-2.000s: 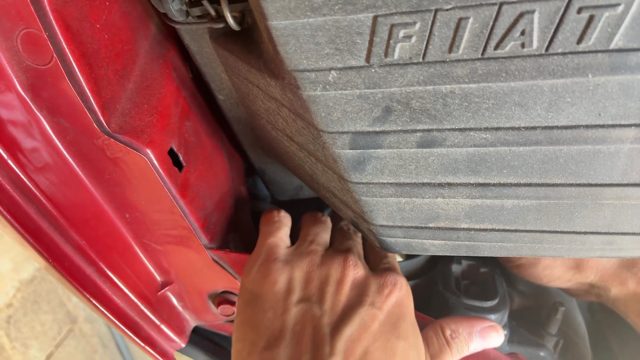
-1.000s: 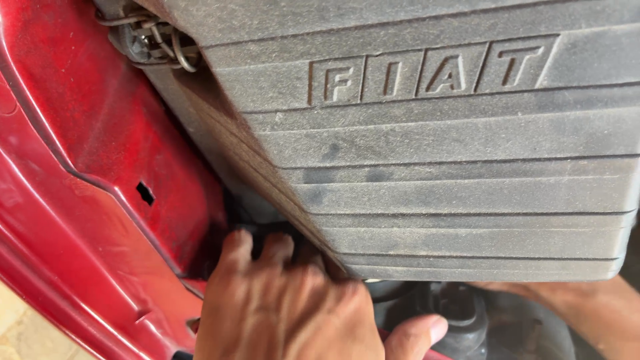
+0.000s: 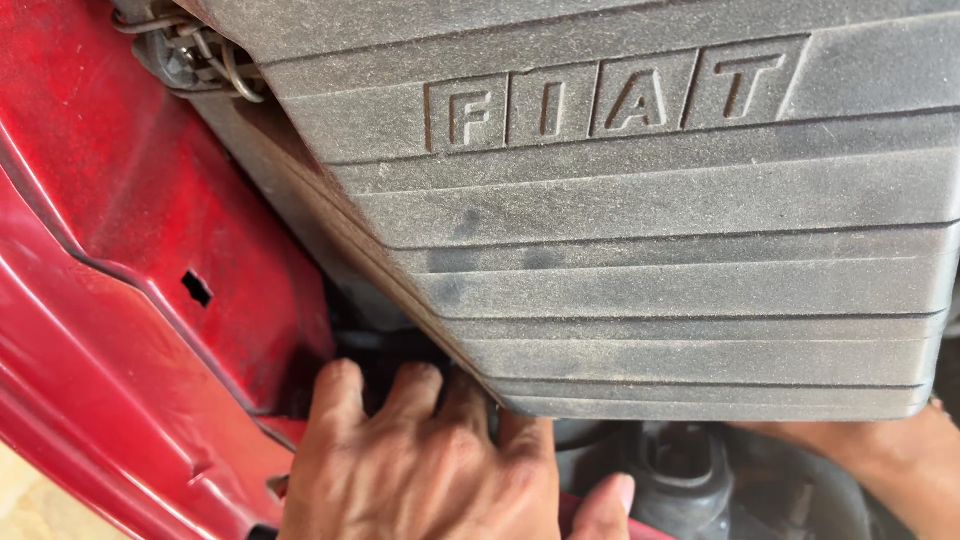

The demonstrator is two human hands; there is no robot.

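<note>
My left hand (image 3: 427,465) reaches down into the gap between the red car body panel (image 3: 247,300) and the grey ribbed plastic cover (image 3: 637,285) with FIAT moulded in it. Its back faces up, its thumb sticks out to the right, and the fingertips are hidden in the dark gap. What those fingers touch or hold cannot be seen. At the lower right, my right forearm (image 3: 885,465) passes beneath the cover's edge; the cover hides the right hand itself.
A metal wire clip (image 3: 217,56) is at the upper left edge of the cover. Below the cover is a dark plastic engine-bay part (image 3: 682,472) with an open top. The red body edge runs down the left, with light-coloured ground (image 3: 30,495) beyond it.
The view has shifted, showing more of the cover and the wire clip. My left hand stays in the gap and my right arm stays beneath the cover.
</note>
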